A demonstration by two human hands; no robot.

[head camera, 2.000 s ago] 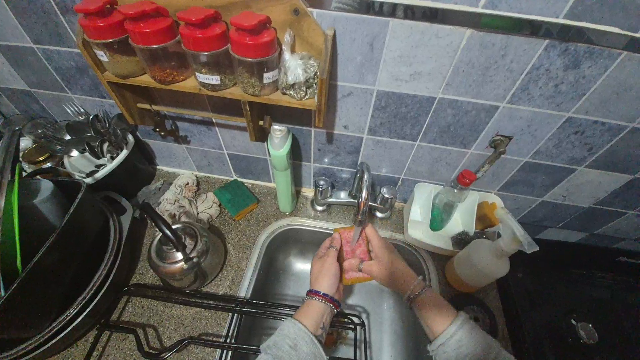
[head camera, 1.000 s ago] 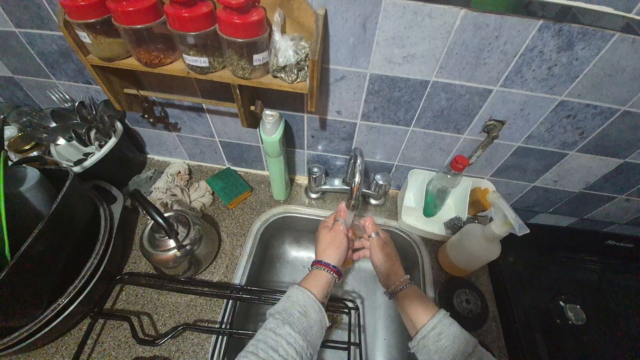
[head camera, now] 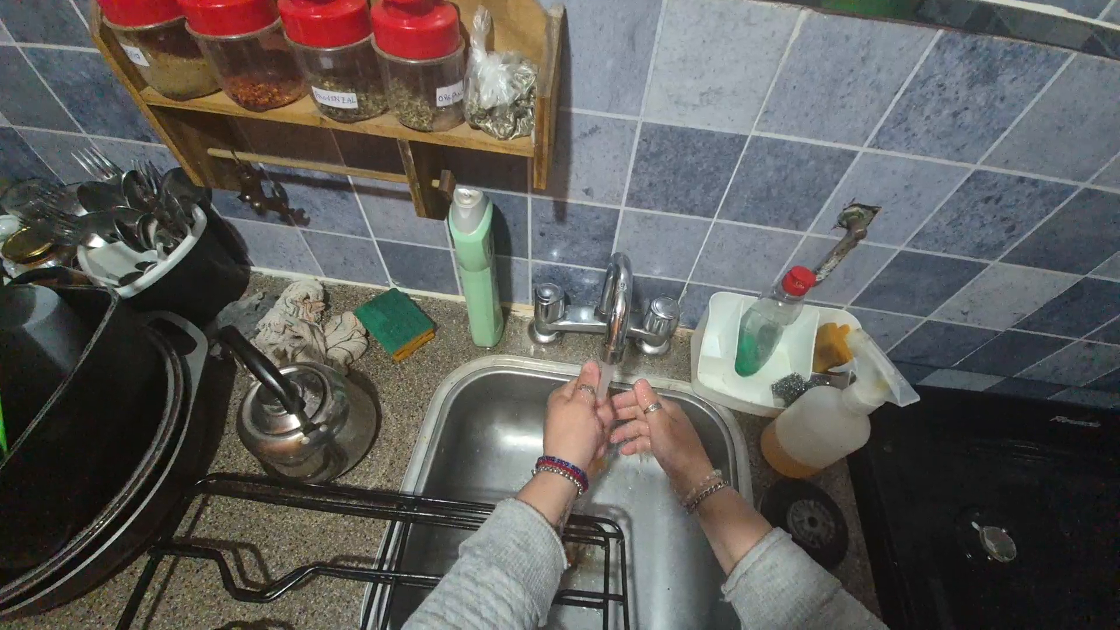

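My left hand (head camera: 577,420) is under the spout of a chrome tap (head camera: 617,306), in a thin stream of water, its palm turned inward. My right hand (head camera: 661,429) is just beside it, fingers apart and pointing at the left. Neither hand shows an object in it, though the left palm is partly hidden. Below them is a stainless steel sink (head camera: 682,534), with a small orange patch low between the hands. A black metal pan-support grate (head camera: 350,499) lies across the sink's left part, under my left forearm.
A kettle (head camera: 306,420), cloth (head camera: 306,324), green scouring sponge (head camera: 394,322) and green bottle (head camera: 475,271) stand left and behind. At right are a white caddy (head camera: 717,350), spray bottle (head camera: 818,429), round black part (head camera: 805,521) and black stove top (head camera: 989,490). Jars sit on a wooden shelf (head camera: 350,127).
Two seconds ago my hands held a pink and yellow sponge under the tap; it no longer shows in them. My hands were together one second ago and are now slightly parted.
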